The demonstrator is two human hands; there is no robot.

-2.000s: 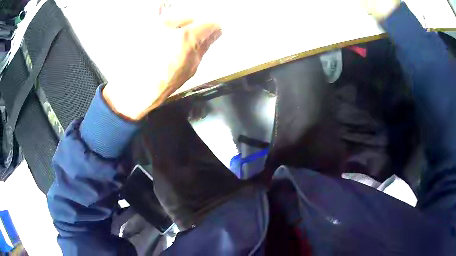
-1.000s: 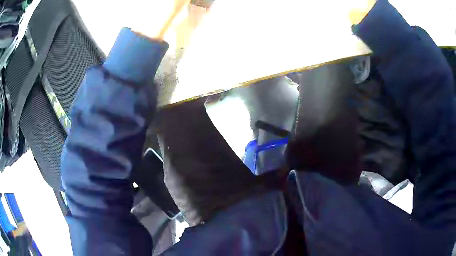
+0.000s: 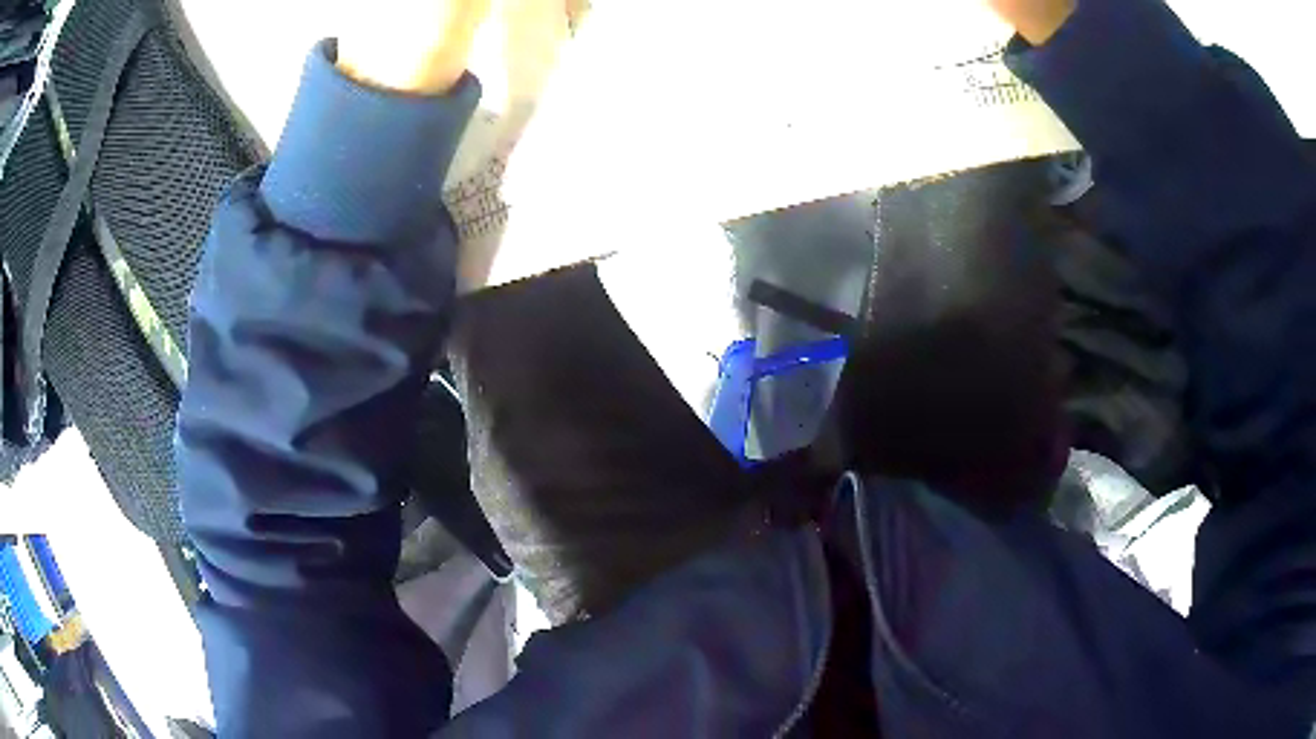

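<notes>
My left hand (image 3: 411, 44) is cut off by the top edge; only the wrist and lower part show, overexposed, above the blue cuff. My right hand (image 3: 1033, 15) is also cut off at the top; only a bit of the wrist shows. The fingers of both are out of the picture. The white table (image 3: 779, 116) lies under both forearms, very bright, with ruler marks (image 3: 1000, 91) along its front edge. No work piece shows at the hands.
A black mesh back panel (image 3: 173, 188) with a strap and a camouflage strip hangs at the left. My legs (image 3: 960, 318) are under the table edge. A blue item (image 3: 736, 404) shows between them, low down. Blue and white things (image 3: 36, 585) stand at the lower left.
My left hand has moved up, from over the table's front edge to beyond the top of the picture. My right hand has shifted left and up. The view has shifted a little.
</notes>
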